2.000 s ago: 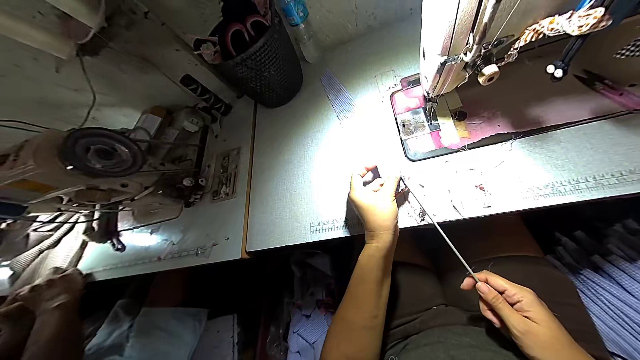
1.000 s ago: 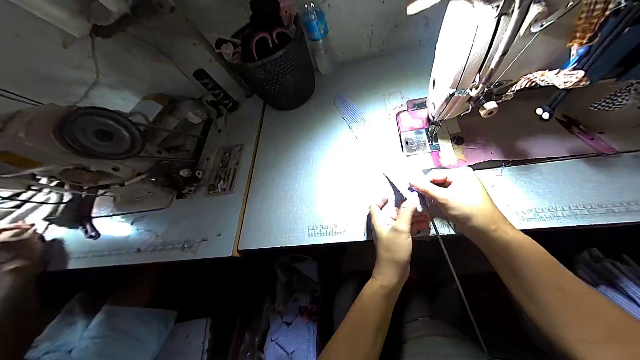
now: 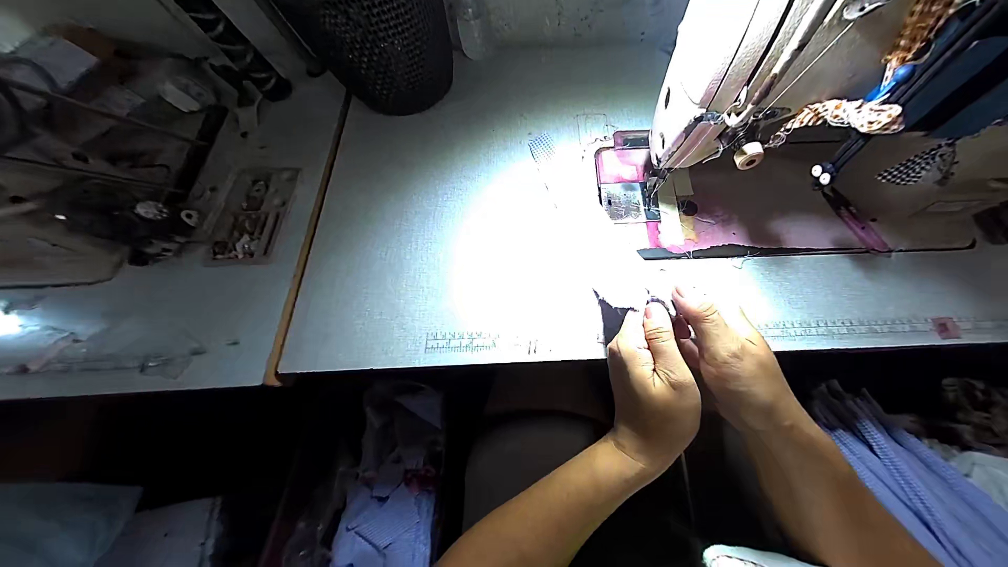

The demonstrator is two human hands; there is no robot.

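Observation:
My left hand and my right hand are close together at the table's front edge, below the sewing machine's needle area. Between their fingertips is a small piece of dark fabric; its upper part is washed out by the lamp's glare. The left thumb and fingers pinch it, and the right thumb and fingers grip its right side, where fine detail is hidden. A thin cord hangs below the hands, hard to make out. On the table lies a small checked fabric scrap.
A black mesh basket stands at the back beside a clear bottle. Pink-handled scissors or snips lie on the machine bed. Another sewing machine is at left. Striped blue fabric is piled at lower right.
Two seconds ago my right hand held the cord's lower end, away from my left hand; it has since moved up beside the left. The view has come closer to the table.

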